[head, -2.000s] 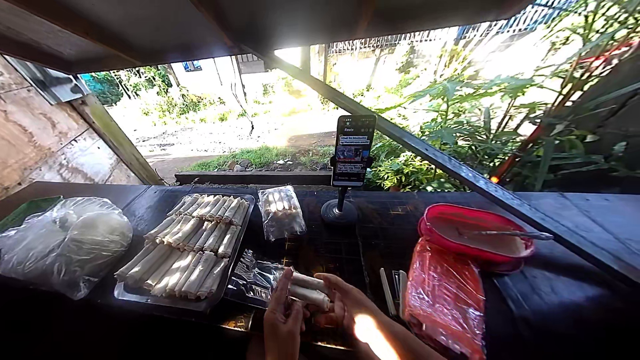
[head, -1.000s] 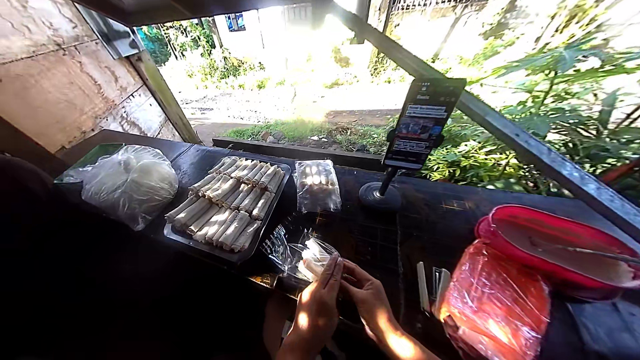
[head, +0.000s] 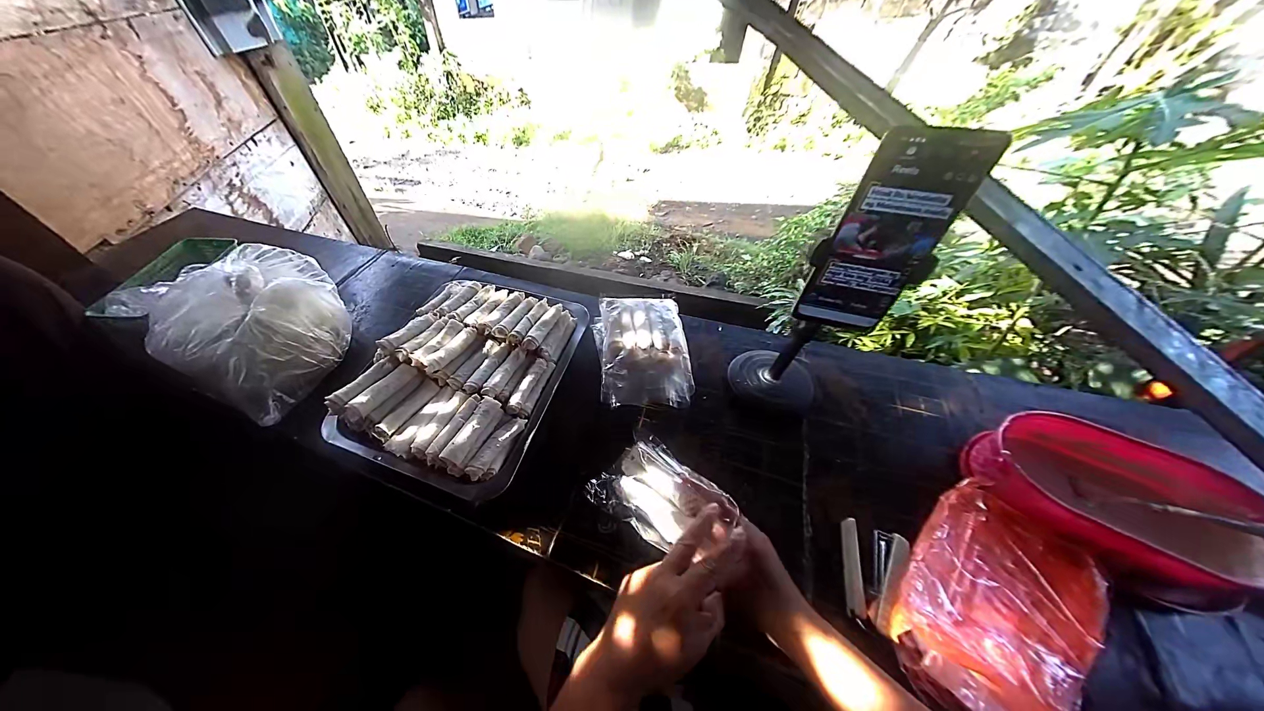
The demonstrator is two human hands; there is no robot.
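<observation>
My left hand point(head: 667, 602) and my right hand point(head: 755, 573) come together at the near end of a clear plastic bag point(head: 657, 494) holding pale rolls, near the table's front edge. The fingers overlap there, and the right hand is partly hidden behind the left. To the left, a black tray point(head: 504, 489) carries stacked rows of uncooked spring rolls point(head: 444, 415). Beyond my hands lies another clear bag of rolls point(head: 644, 351), flat on the dark table point(head: 731, 454).
A phone point(head: 899, 227) stands on a round-based holder point(head: 770, 380). At right are a red basin point(head: 1116, 494) with a utensil, an orange-red plastic bag point(head: 997, 602) and thin sticks point(head: 852, 568). A knotted clear bag point(head: 247, 326) and green tray point(head: 178, 262) lie far left.
Two seconds ago the rolls showed between my spread hands at the bag's opening; now both hands are closed together at the bag's near end. The view has swung and tilted.
</observation>
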